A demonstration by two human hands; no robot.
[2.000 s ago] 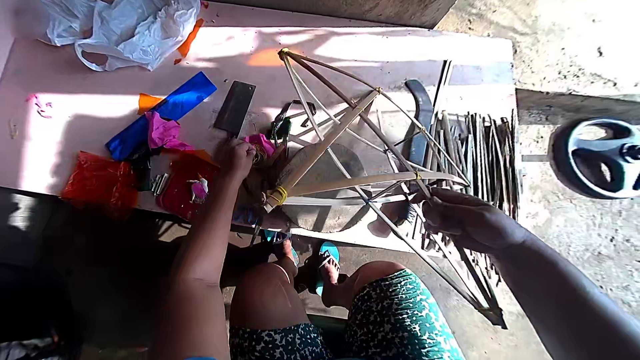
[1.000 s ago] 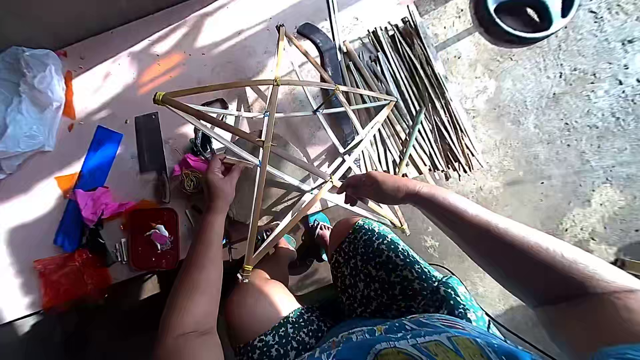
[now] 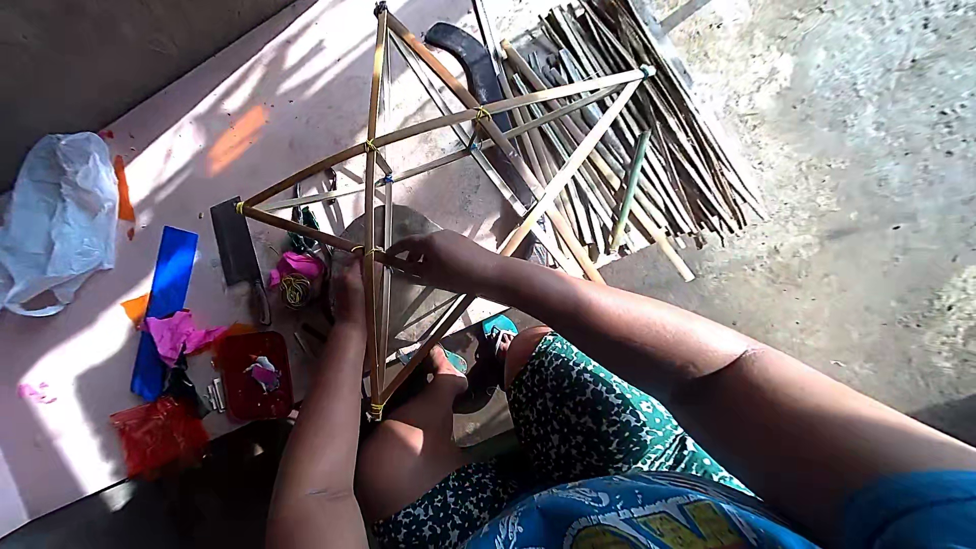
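A star-shaped frame of bamboo strips (image 3: 427, 126), tied at points and crossings with yellow and blue bands, stands over the table in front of me. My left hand (image 3: 349, 293) is at its lower left crossing, partly behind the strips, its fingers mostly hidden. With bent fingers, my right hand (image 3: 427, 259) pinches a strip just right of the same crossing. A bundle of yellow rubber bands (image 3: 296, 290) lies by pink material left of my left hand. Nearby is a cleaver (image 3: 236, 244) with a dark, broad blade.
Bamboo strips (image 3: 633, 130) lie in a pile at the upper right, beside a dark curved blade (image 3: 476, 65). On the left are a white plastic bag (image 3: 61, 213), a blue strip (image 3: 174, 267), pink scraps (image 3: 179, 334), a red tray (image 3: 255, 374) and red film (image 3: 158, 436).
The star frame has turned between my hands. My right hand has moved from the frame's right part to the lower left crossing, close to my left hand. The view has shifted.
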